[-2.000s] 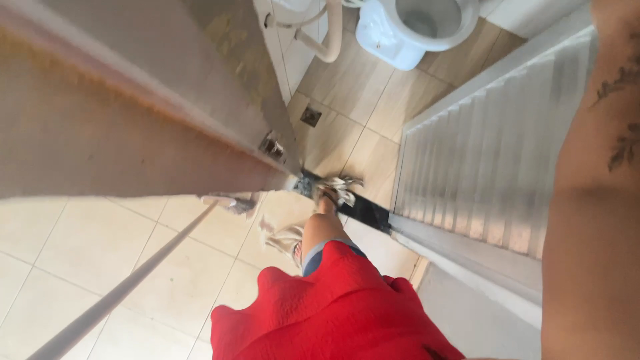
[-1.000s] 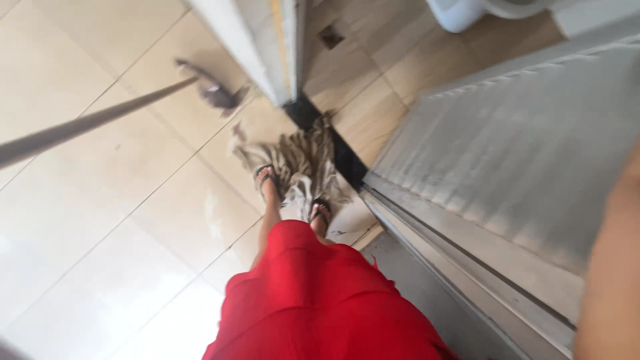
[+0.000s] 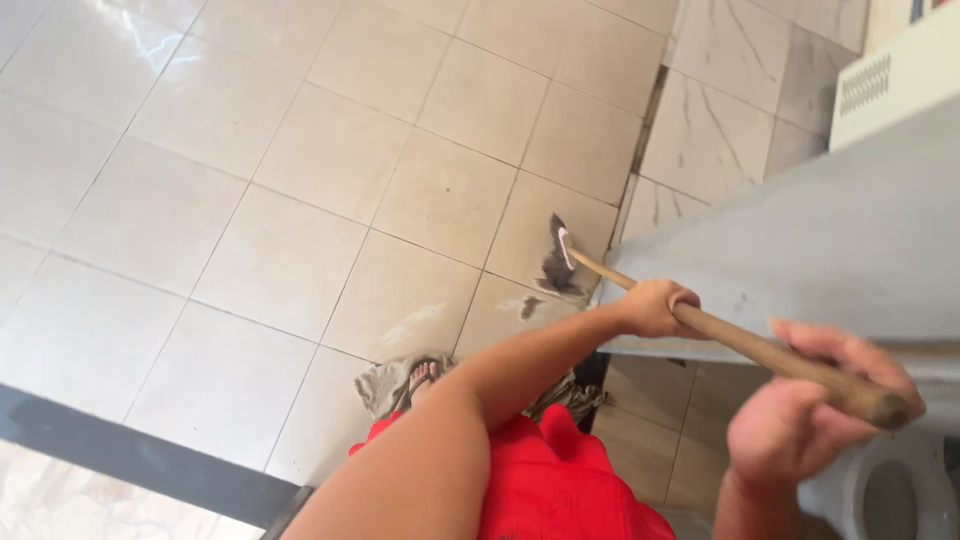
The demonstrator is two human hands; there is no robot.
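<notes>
A long wooden-handled broom slants down from the right, its pinkish-white head and dark bristles against the tiled floor. My left hand is wrapped around the middle of the handle. Near the handle's top end, my right hand holds it loosely between thumb and fingers, slightly blurred. A grey-brown cloth lies rumpled under my sandalled foot; more of the cloth shows beyond my left forearm. A small dark patch and whitish wet-looking smears lie beside the bristles.
A grey door or panel stands at the right, its lower edge close to the broom. Part of a toilet shows at lower right. A white vented appliance is at upper right. A dark floor strip crosses lower left.
The view has swung from the bathroom doorway to the tiled floor. Both my hands now show on the broom handle; the earlier frames show the pole at the left without a hand visible on it.
</notes>
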